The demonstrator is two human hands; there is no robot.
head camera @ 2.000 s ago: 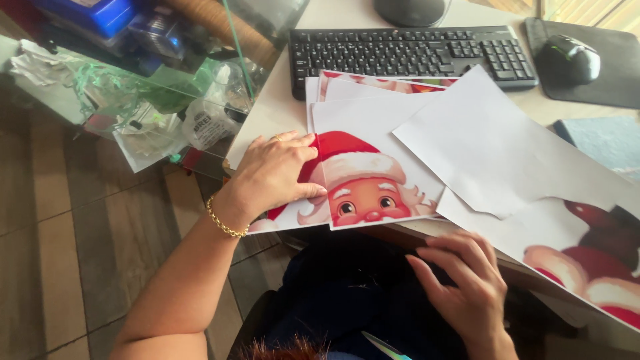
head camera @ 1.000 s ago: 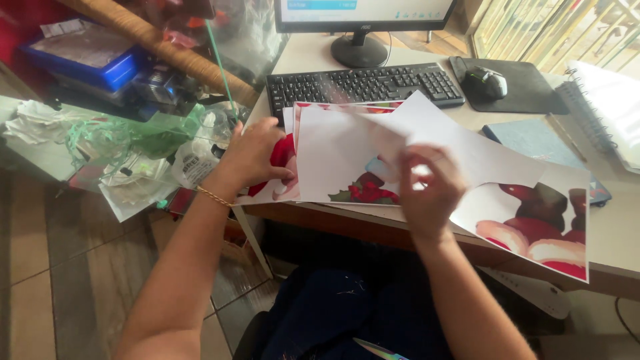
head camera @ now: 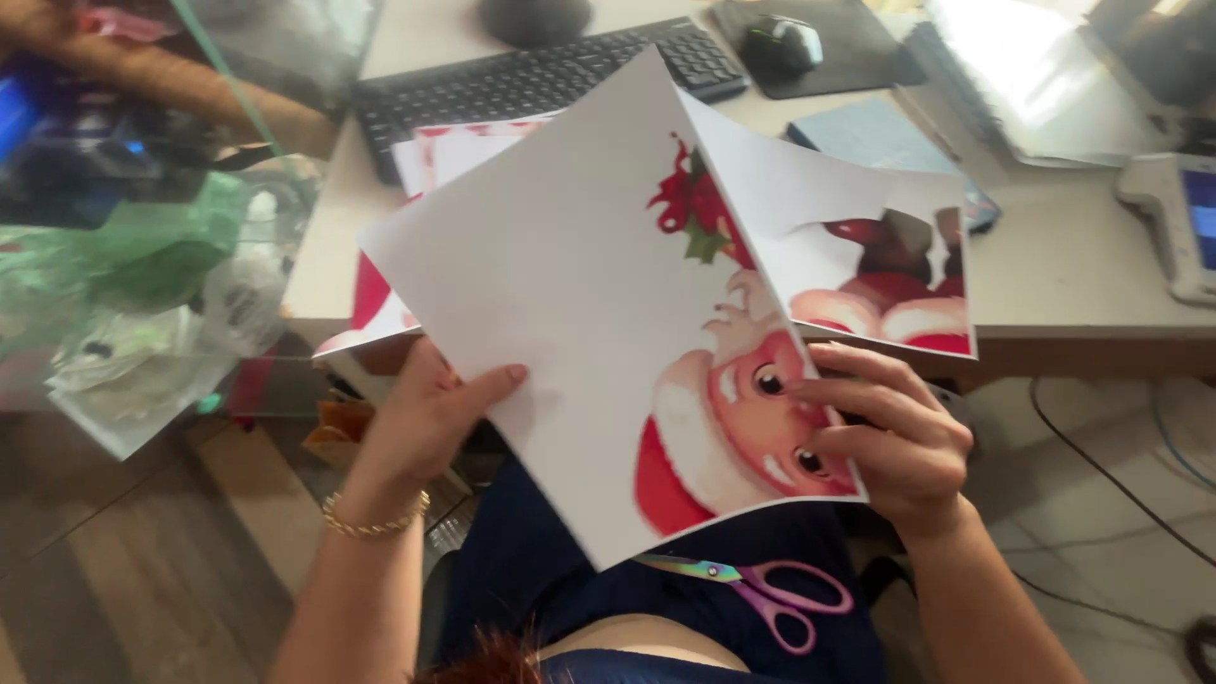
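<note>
Both my hands hold a white paper sheet (head camera: 560,256) printed with part of a Santa face and holly, tilted above my lap. My left hand (head camera: 442,408) grips its left edge, thumb on top. My right hand (head camera: 893,427) has its fingers over the right edge, by the printed face. Beyond it on the desk lies another printed sheet (head camera: 883,275) showing dark and red shapes. More printed papers (head camera: 375,304) lie at the left, partly hidden behind the held sheet. Scissors with pink handles (head camera: 760,589) rest on my lap.
A black keyboard (head camera: 570,71), a mouse (head camera: 793,46) on a mouse pad (head camera: 845,71), a blue notebook (head camera: 874,138), a spiral notebook (head camera: 1035,85) and a white device (head camera: 1164,228) are on the desk (head camera: 1073,256). Plastic bags (head camera: 142,247) lie by glass at left. Cables (head camera: 1102,475) hang at right.
The Santa face sheet, on the desk two seconds ago, is now lifted and turned in both hands. My left hand has come off the papers near the desk's left edge.
</note>
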